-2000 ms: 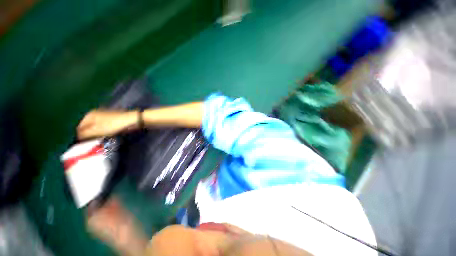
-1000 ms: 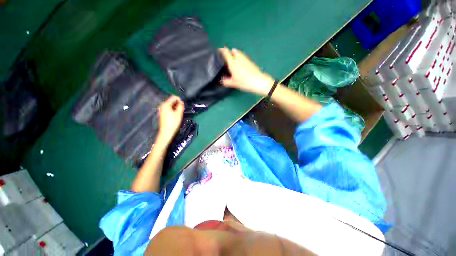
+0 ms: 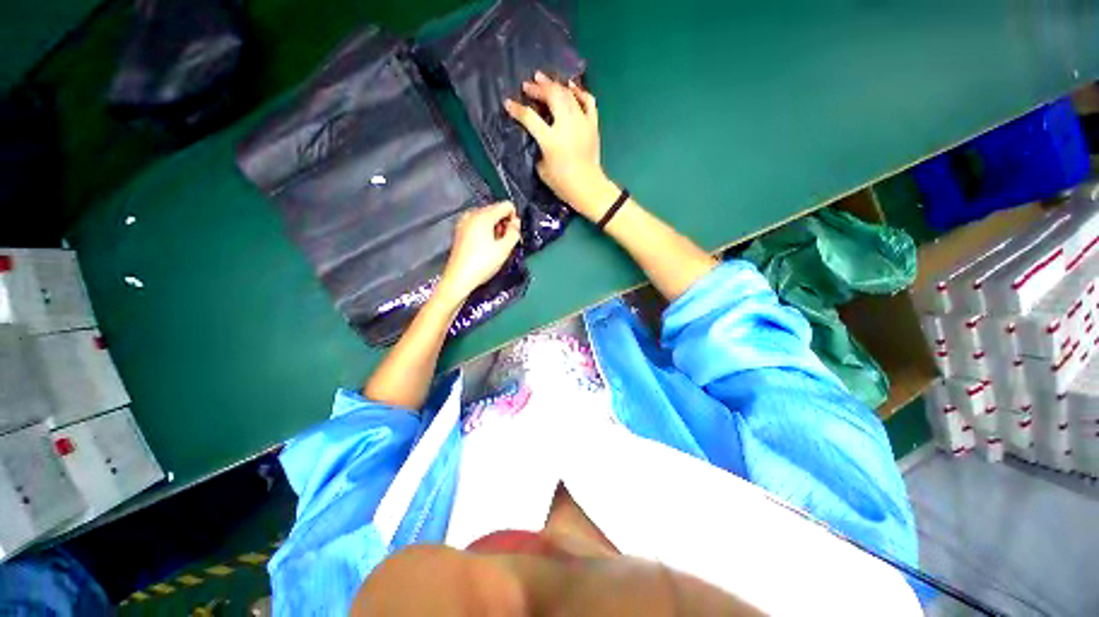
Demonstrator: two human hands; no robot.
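Note:
A flat stack of dark poly mailers (image 3: 350, 193) lies on the green bench, with white print near its lower edge. A narrower dark mailer (image 3: 497, 72) lies beside it on the right, its lower part close to the stack's edge. My right hand (image 3: 566, 139) rests on the narrower mailer with its fingers spread. My left hand (image 3: 485, 247) is over the lower right corner of the stack, fingers curled, fingertips at the narrower mailer's lower edge. Whether they pinch the plastic cannot be told.
White product boxes (image 3: 54, 386) stand at the bench's left end. Beyond the front edge (image 3: 771, 229) are a crumpled green plastic bag (image 3: 844, 259) in a brown carton, a blue stool (image 3: 1012, 169) and stacked white boxes (image 3: 1024, 325). A dark bundle (image 3: 181, 54) lies at the upper left.
My right hand has moved from the narrower mailer's right edge onto its top. That mailer now lies closer along the stack. The view has shifted, showing more boxes at left.

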